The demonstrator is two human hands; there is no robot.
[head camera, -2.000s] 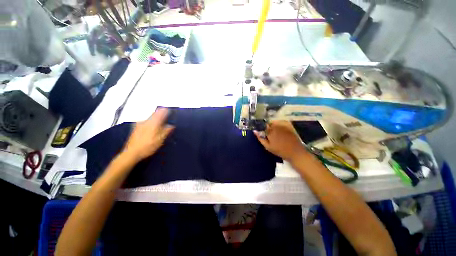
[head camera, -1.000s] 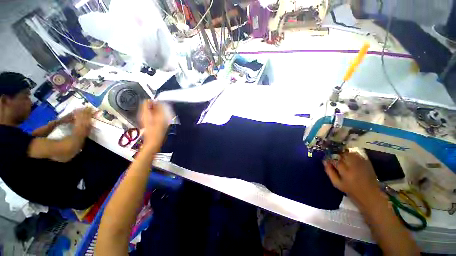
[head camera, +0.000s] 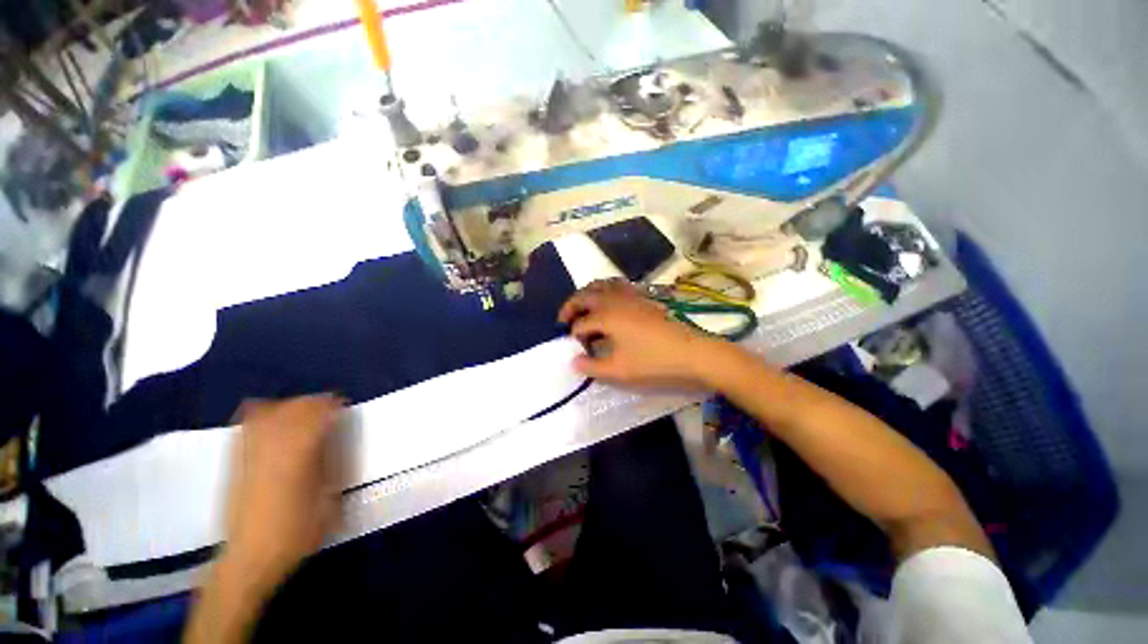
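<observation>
A long white fabric panel (head camera: 466,400) with a dark edge lies along the table's front edge, over a navy fabric panel (head camera: 315,333). The navy panel reaches to the presser foot and needle area (head camera: 489,292) of the cream and blue sewing machine (head camera: 592,208). My right hand (head camera: 630,333) is at the white panel's right end, its thumb and fingertips pinching the cloth. My left hand (head camera: 287,472) is blurred over the white panel at the left; whether it grips the cloth cannot be told.
Scissors with green and yellow handles (head camera: 715,315) lie right of my right hand, beside a black flat square (head camera: 636,247). A green small tool (head camera: 849,282) lies at the table's right end. A blue basket (head camera: 1039,428) stands below right, a green basket (head camera: 189,138) behind.
The view has swung right and the person at the left is out of it. The long white panel now lies over the navy one. My right hand has moved from the needle area to its end.
</observation>
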